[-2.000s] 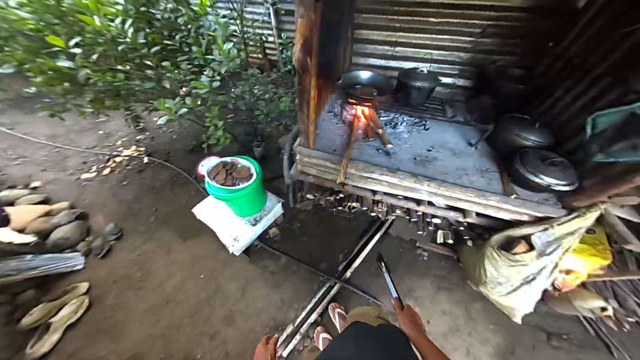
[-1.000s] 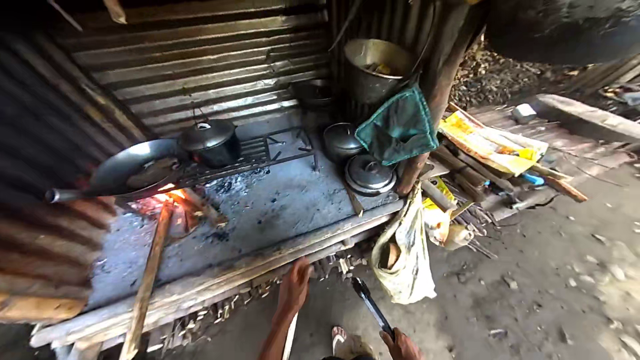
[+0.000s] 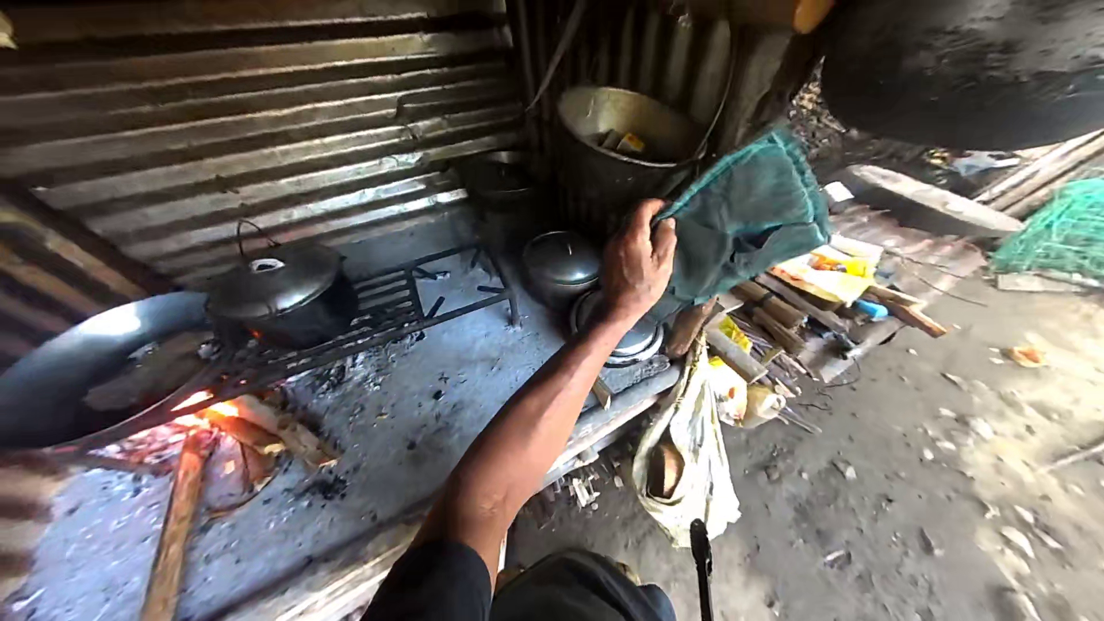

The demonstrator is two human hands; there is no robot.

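Note:
My left hand (image 3: 640,254) reaches out over the hearth's right side, its fingers closed on the left edge of a dark green cloth (image 3: 746,224). The cloth spreads to the right of the hand, beside a wooden post. Just above and left of it stands a deep metal pot (image 3: 586,147) with a few things inside. Lidded pots, one of them a small round pot (image 3: 561,263), sit below the hand, partly covered by my forearm. My right hand is out of the frame. The dark tip of a long tool, apparently tongs (image 3: 701,552), rises from the bottom edge.
A wok (image 3: 112,345) and a black lidded pot (image 3: 276,289) rest on a metal grate (image 3: 388,297) over burning firewood (image 3: 224,423). A pale sack (image 3: 690,466) hangs at the hearth's edge. Wood pieces (image 3: 776,310) lie beyond; a large blackened vessel (image 3: 966,69) hangs upper right.
My left hand has moved up and forward from near the hearth's front edge and taken hold of the green cloth. My right hand has left the view, which has swung right.

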